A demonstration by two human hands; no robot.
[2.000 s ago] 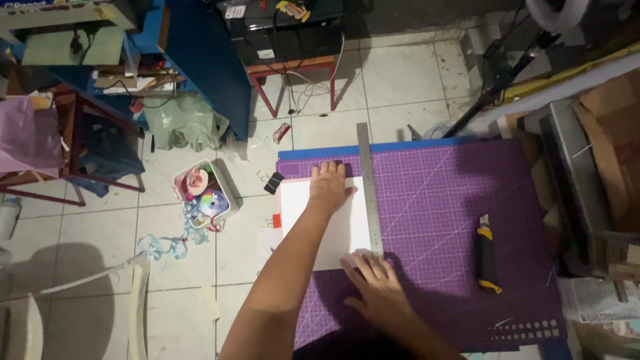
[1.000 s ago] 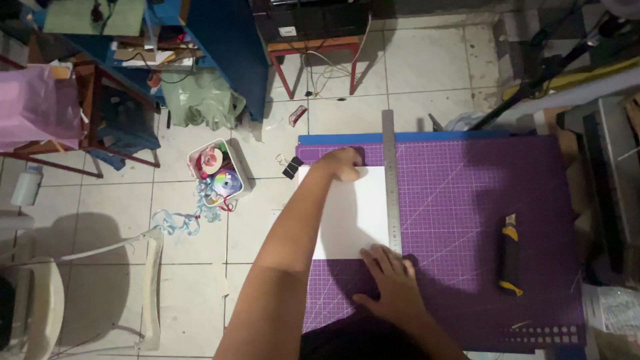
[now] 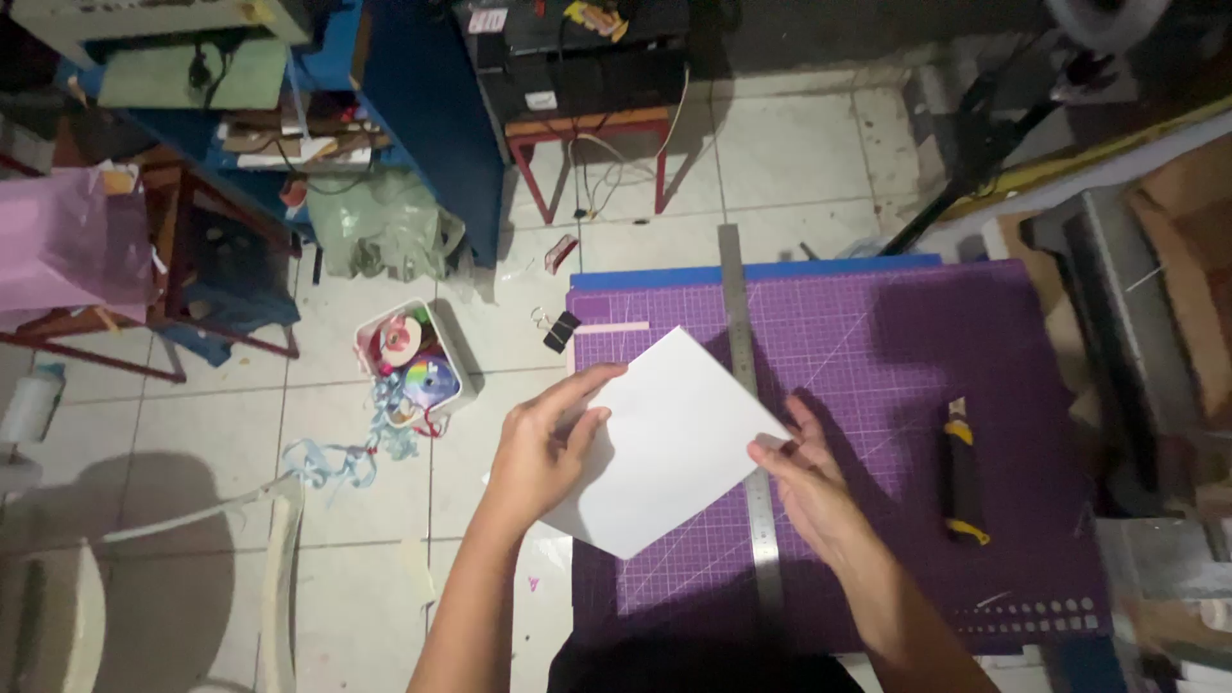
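A white sheet or stack of paper [image 3: 664,443] is held up and tilted above the purple cutting mat [image 3: 866,346]. My left hand [image 3: 549,448] grips its left side, thumb on top. At its right corner, my right hand [image 3: 808,467] pinches it between thumb and fingers. A steel ruler [image 3: 736,318] lies lengthwise on the mat, partly hidden behind the paper and my right hand. To the right rests a yellow and black utility knife [image 3: 962,476]. A narrow pale strip [image 3: 613,327] lies near the mat's upper left edge, beside a black binder clip [image 3: 561,332].
A white basket [image 3: 467,380] with ribbon spools stands on the tiled floor to the left, light blue ribbon [image 3: 332,464] trailing out. A white chair [image 3: 279,577] is at lower left. Beyond the mat are a red-legged stand [image 3: 587,125] and a tripod leg [image 3: 938,212].
The paper, earlier flat on the mat along the ruler, is now lifted and turned. My left hand has come back from its top edge, and my right hand now grips its corner.
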